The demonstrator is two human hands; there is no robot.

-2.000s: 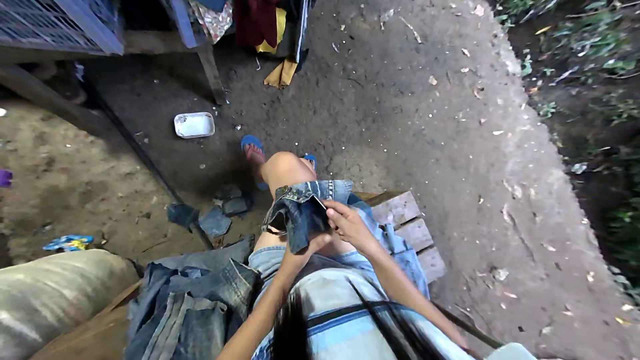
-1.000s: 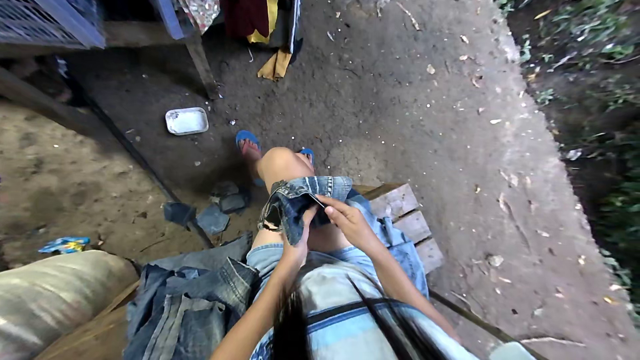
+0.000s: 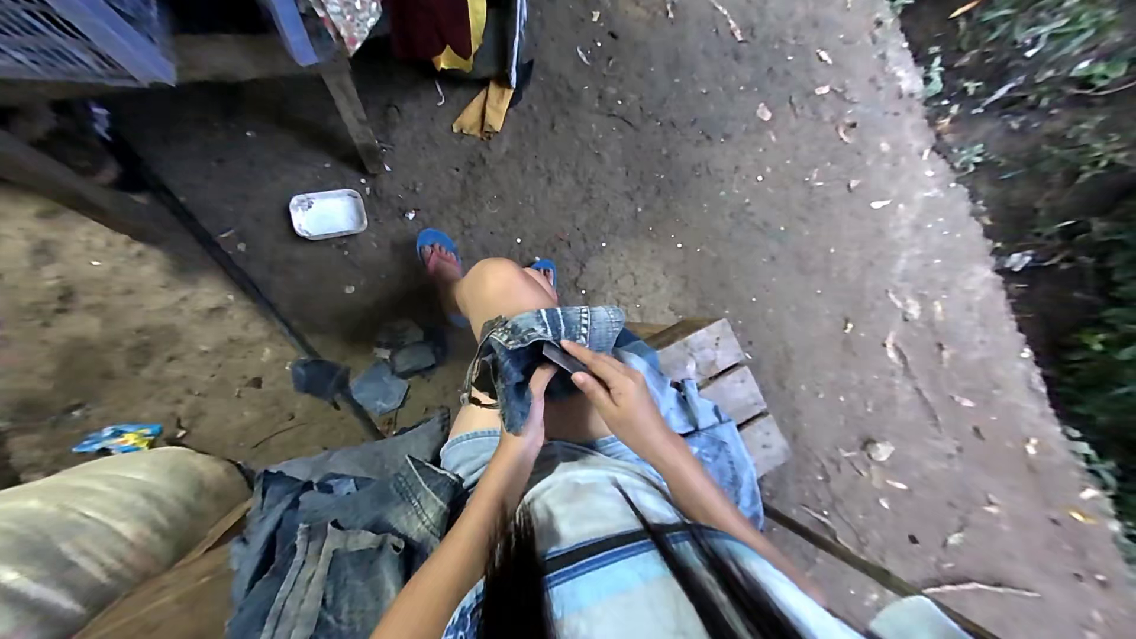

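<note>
A piece of dark blue denim (image 3: 524, 342) with pale stitching and a frayed, torn edge lies over my bare thighs. My left hand (image 3: 532, 413) grips its lower part, with the fingers partly hidden by the cloth. Between the thumb and fingers of my right hand (image 3: 612, 386) is a small flat dark blade-like tool (image 3: 564, 358), its far end against the denim near my left fingertips. Lighter blue denim (image 3: 701, 444) lies at my right side. A pile of denim pieces (image 3: 355, 532) rests at my left.
I sit on a wooden slatted bench (image 3: 732, 386). A stuffed pale sack (image 3: 115, 532) stands at the left. Denim scraps (image 3: 380, 388) and a white tray (image 3: 328, 214) lie on the dirt ground. Beyond are a wooden stand leg (image 3: 353, 115), a plastic crate (image 3: 89, 40) and hanging clothes (image 3: 444, 31).
My right hand and the blade-like tool remain at the denim, with only small shifts of hands and cloth. My left hand holds the cloth throughout.
</note>
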